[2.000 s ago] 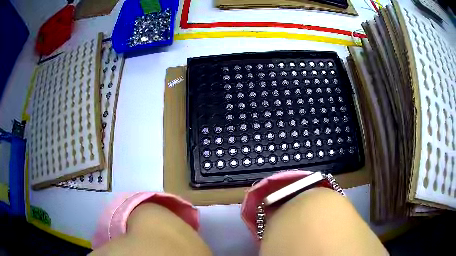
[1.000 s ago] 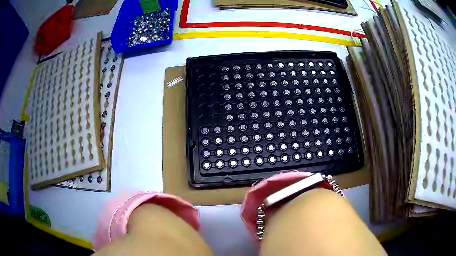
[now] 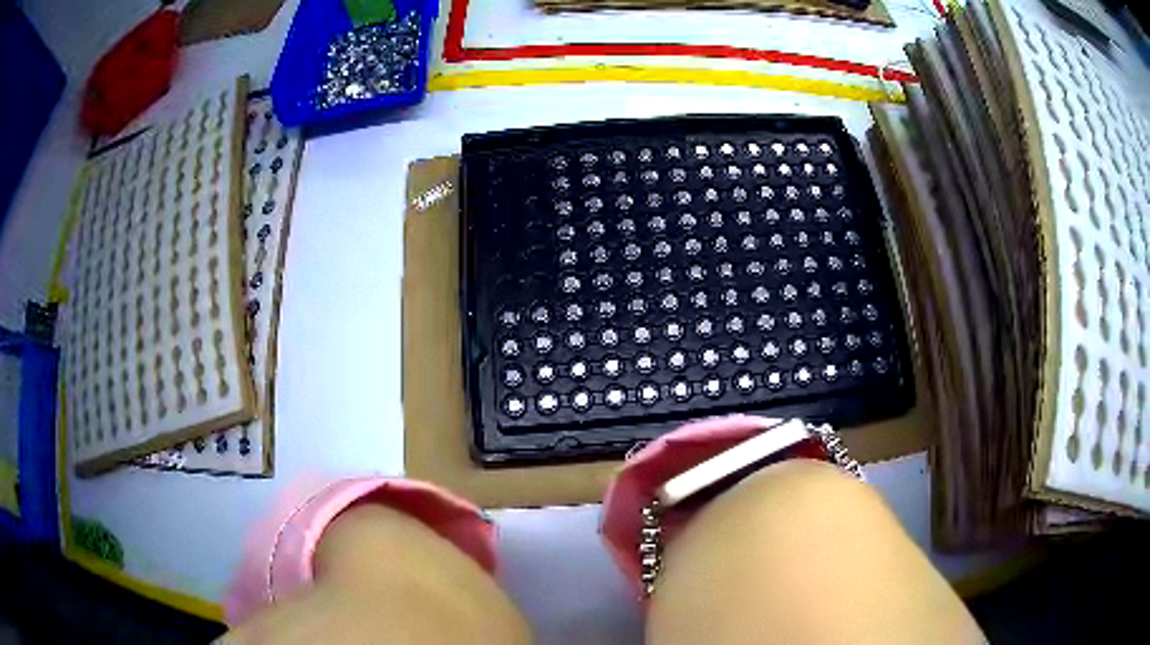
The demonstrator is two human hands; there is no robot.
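Note:
A black tray (image 3: 681,435) with rows of small round silver parts lies on a brown cardboard sheet (image 3: 431,315). Its upper-left pockets look dark, with no silver parts showing. My left hand (image 3: 429,504) is at the bottom edge, left of the tray, and only bare forearm and pink covering show. My right hand (image 3: 631,485) is at the tray's near edge, also in pink, with a silver beaded band and white plate across the wrist. The fingers of both hands are hidden, so their grip cannot be seen.
A blue bin (image 3: 293,88) of loose silver parts and a red item (image 3: 133,69) are at upper left. A white foam tray (image 3: 151,277) overlaps another tray (image 3: 261,252) holding dark parts at left. Tall foam tray stacks (image 3: 965,315) stand at right. Red and yellow tape crosses the back.
The whole view has shifted slightly, with the bench things a little higher and further left in the picture. My hands show almost no movement. The parts in the tray look the same.

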